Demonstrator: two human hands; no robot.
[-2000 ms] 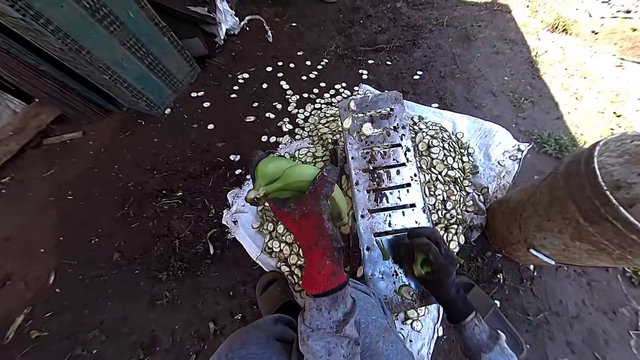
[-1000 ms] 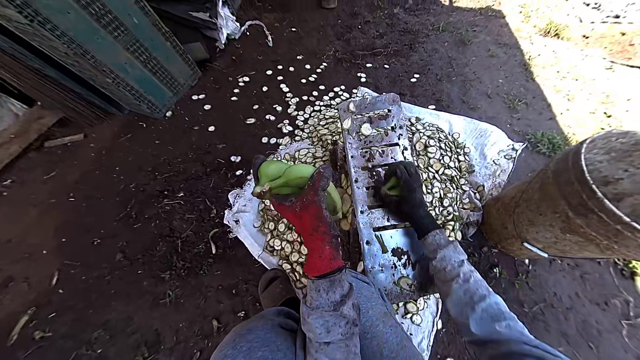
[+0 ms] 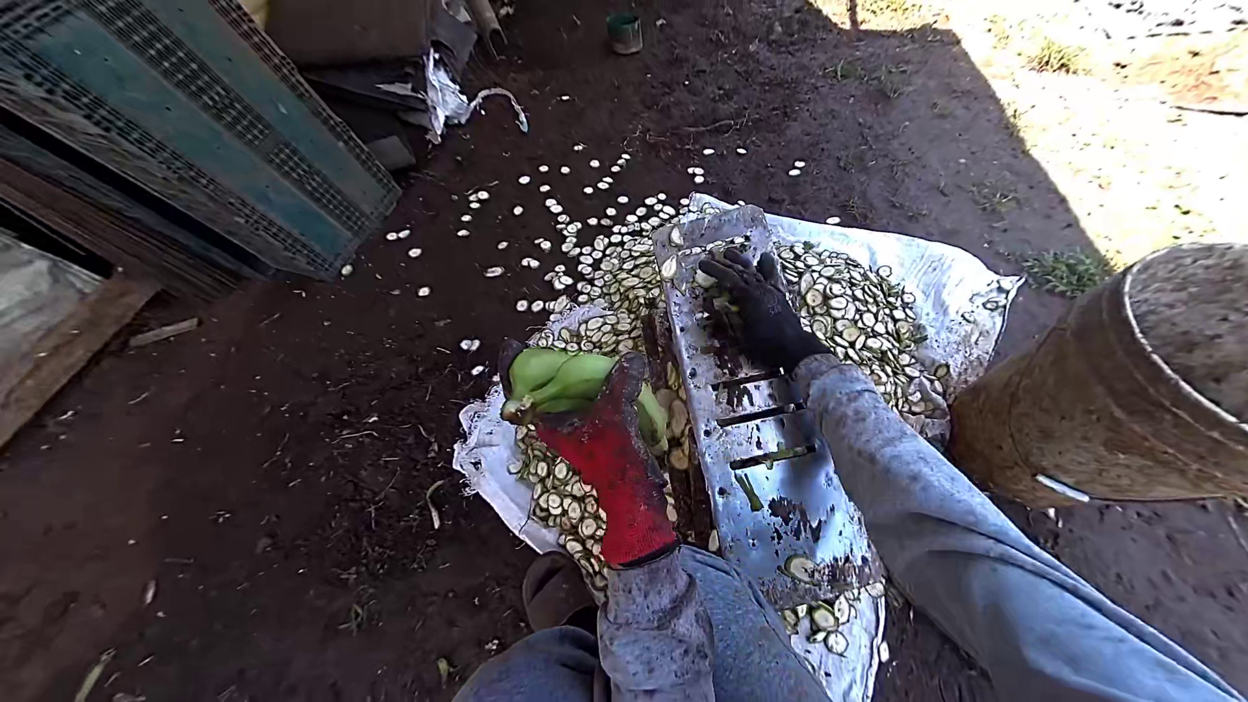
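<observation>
My left hand [image 3: 619,458], in a red and dark glove, grips a bunch of green bananas [image 3: 565,375] beside the slicer. A long metal slicing board [image 3: 756,468] with several crosswise slots lies tilted over a white woven sack [image 3: 936,278]. My right hand [image 3: 756,302], in a black glove, is pressed on the board's far part; a pale bit shows at its fingertips, but most of what lies under the palm is hidden. Round slices with green rims [image 3: 858,307] are heaped on the sack on both sides of the board. One slice [image 3: 801,568] lies on its near end.
At the right stands a large rusty metal drum [image 3: 1082,400]. Loose slices [image 3: 585,219] are scattered on the dirt beyond the sack. A blue-green slatted panel [image 3: 214,127] leans at the upper left, above a wooden plank [image 3: 73,351]. A small green can [image 3: 625,34] sits at the top.
My right hand has moved up the board, from its near part to the middle and now to the far part. My left hand still holds the bananas in about the same place.
</observation>
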